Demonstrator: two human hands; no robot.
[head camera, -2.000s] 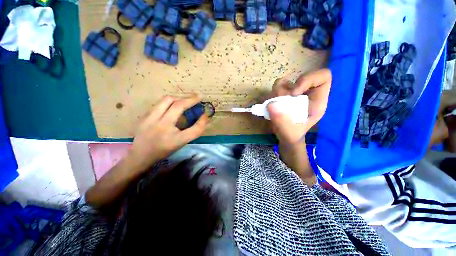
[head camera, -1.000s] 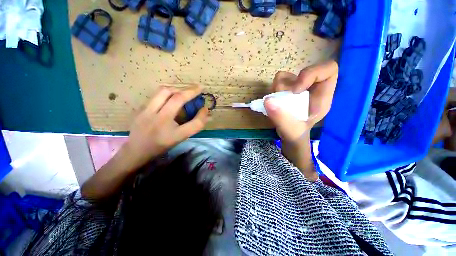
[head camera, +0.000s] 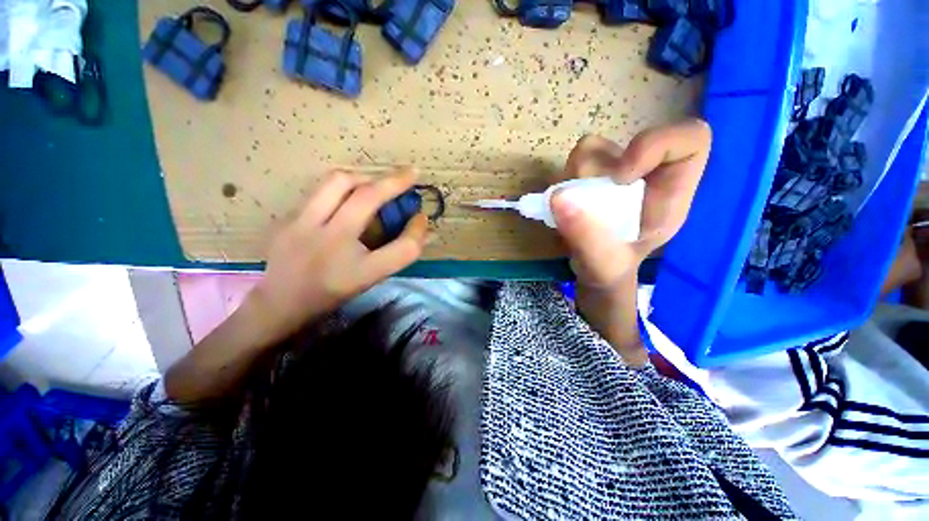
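Observation:
My left hand (head camera: 331, 229) holds a mini plaid fabric bag (head camera: 400, 213) between thumb and fingers low on the cardboard work board (head camera: 295, 142). The bag's dark loop handle points right, and the fingers partly cover the bag. My right hand (head camera: 642, 204) grips a white glue bottle (head camera: 601, 208) lying level, its thin pale nozzle pointing left. The nozzle tip is a short gap to the right of the loop, not touching it.
Several plaid bags (head camera: 323, 56) lie along the board's far edge. A blue bin (head camera: 713, 204) holding many bags stands at the right. A white cloth (head camera: 41, 41) lies on the green surface (head camera: 92, 193) at upper left. Another person's striped white sleeve (head camera: 815, 407) shows at lower right.
The right hand and glue bottle have shifted slightly right, away from the loop. The left hand still holds the bag. The view has moved a little, so the far bags sit higher.

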